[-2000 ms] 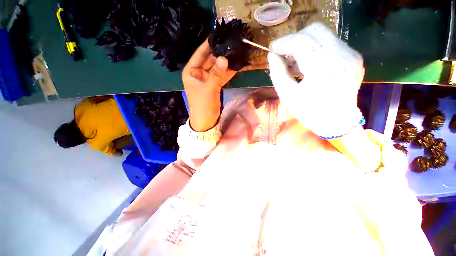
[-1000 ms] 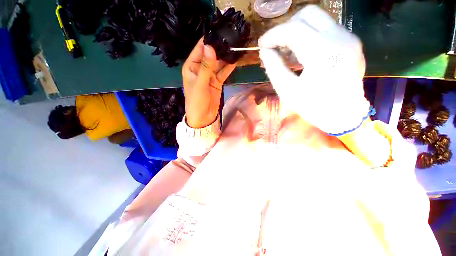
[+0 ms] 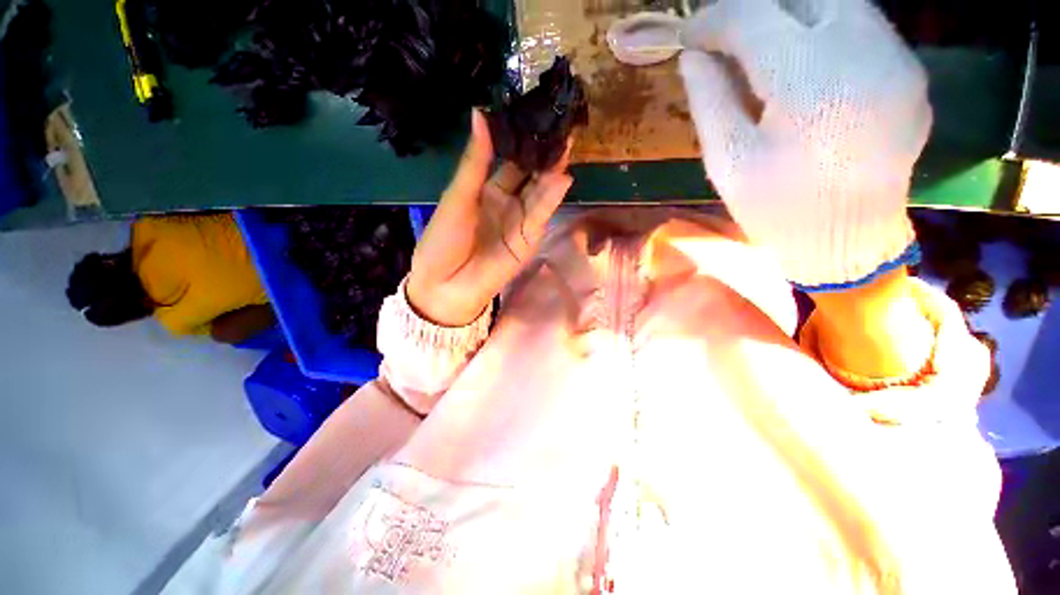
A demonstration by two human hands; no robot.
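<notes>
My left hand (image 3: 494, 227), bare, holds a black spiky petalled piece (image 3: 541, 116) at its fingertips, over the bench edge and the near left part of the cardboard pad. My right hand (image 3: 814, 140), in a white knit glove with a blue cuff edge, is over the right of the pad. Its pinched fingertips are at the small oval clear dish (image 3: 646, 40). The pale stick between them is hard to make out against the dish and glove.
A heap of black pieces (image 3: 384, 58) and a yellow and black cutter (image 3: 140, 70) lie on the green bench (image 3: 233, 169). Below are a blue crate (image 3: 291, 308) of black pieces and a pale tray (image 3: 1029, 389) with ridged balls. A person in yellow (image 3: 198, 273) is at left.
My right hand has moved right and away from the black piece to the dish, taking the stick off the piece. My left hand still holds the piece, with its fingers more spread.
</notes>
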